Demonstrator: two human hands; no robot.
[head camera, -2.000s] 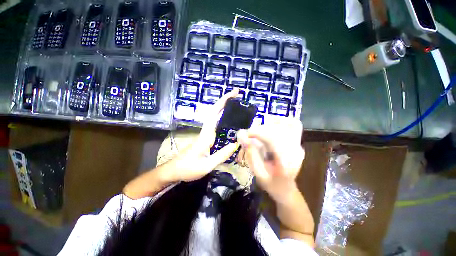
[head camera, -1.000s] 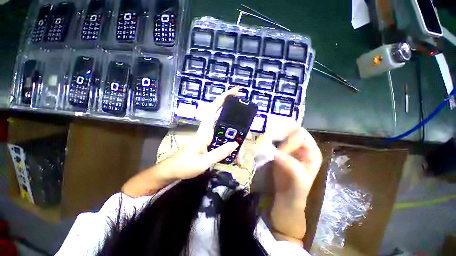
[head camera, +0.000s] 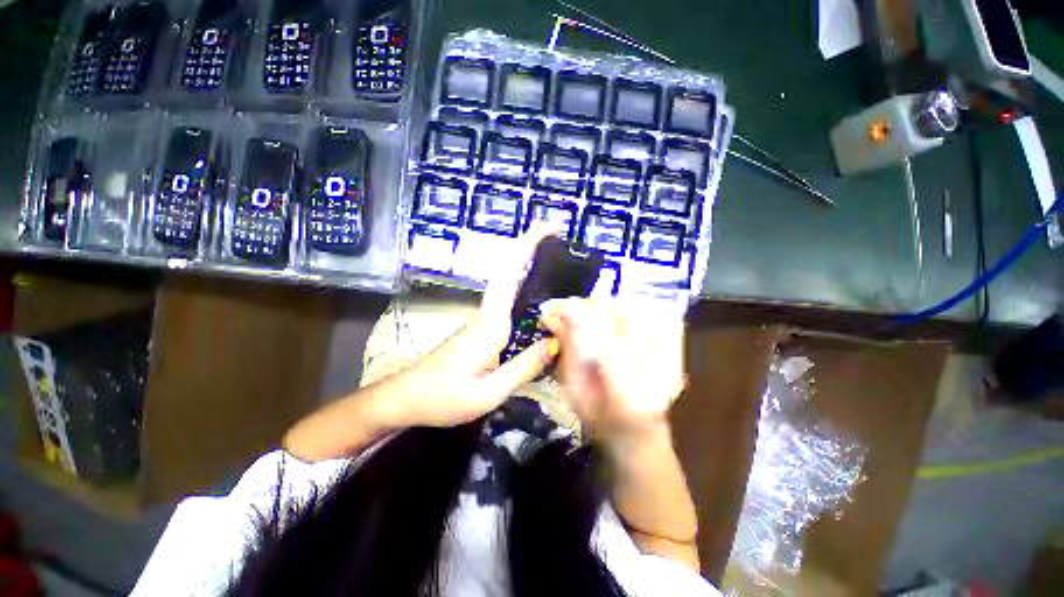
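Note:
My left hand (head camera: 467, 371) holds a black keypad phone (head camera: 565, 271) upright-tilted, screen end away from me, just in front of the lens tray. My right hand (head camera: 618, 364) is over the phone's keypad, its fingertips touching the front below the screen; whether they pinch anything is hidden. The clear lens tray (head camera: 712, 175) has rows of small square pockets with dark-framed lens pieces. The larger clear phone tray (head camera: 397, 187) on the left holds two rows of black phones.
Tweezers (head camera: 772, 169) lie right of the lens tray, a thin rod (head camera: 618, 33) behind it. A whitish box device (head camera: 883, 134) and a blue cable (head camera: 992, 283) are at the right. Open cartons stand below, the right one (head camera: 904, 432) with crumpled clear film (head camera: 805, 466).
My right hand was off to the right with a whitish, blurred thing at its fingertips; it is now back over the phone's keypad. My left hand still holds the phone.

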